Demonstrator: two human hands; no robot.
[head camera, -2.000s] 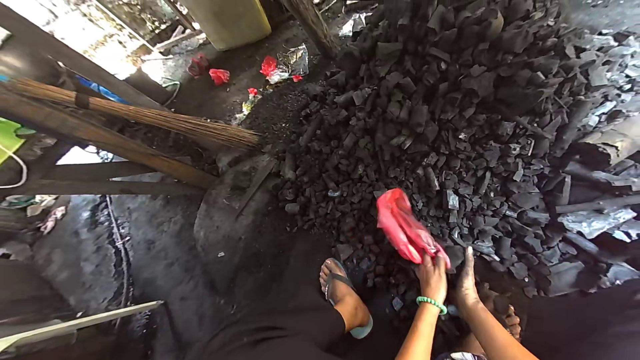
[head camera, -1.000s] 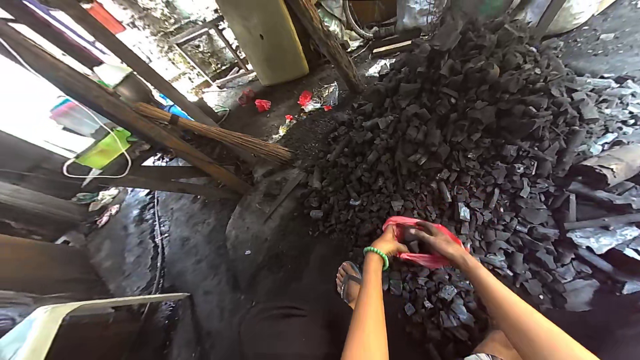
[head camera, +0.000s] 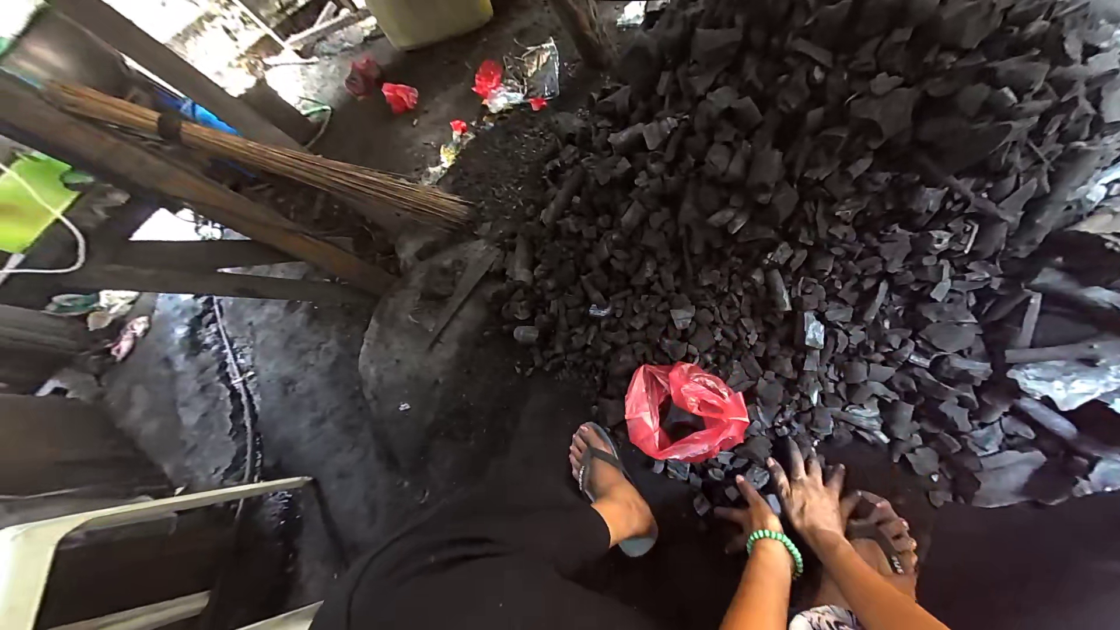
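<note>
A red plastic bag (head camera: 687, 411) stands with its mouth spread at the near edge of a large heap of charcoal (head camera: 752, 175). Dark pieces show inside it. My left hand (head camera: 754, 516), with a green bead bracelet (head camera: 775, 549) at the wrist, is low on charcoal pieces just below the bag. Beside it my right hand (head camera: 807, 492) has its fingers spread over the charcoal, near my right foot. Neither hand touches the bag. Whether the left fingers hold a piece is hard to tell.
My sandalled left foot (head camera: 608, 477) is left of the bag. A stick broom (head camera: 289, 166) leans along wooden beams at the upper left. Red plastic scraps (head camera: 400, 97) and a yellowish container (head camera: 430, 19) lie beyond. A pale frame (head camera: 157, 503) stands at the lower left.
Both hands have let go of the red bag and moved down to the charcoal beside it. The bag, held between the hands before, now rests by the heap with its mouth spread.
</note>
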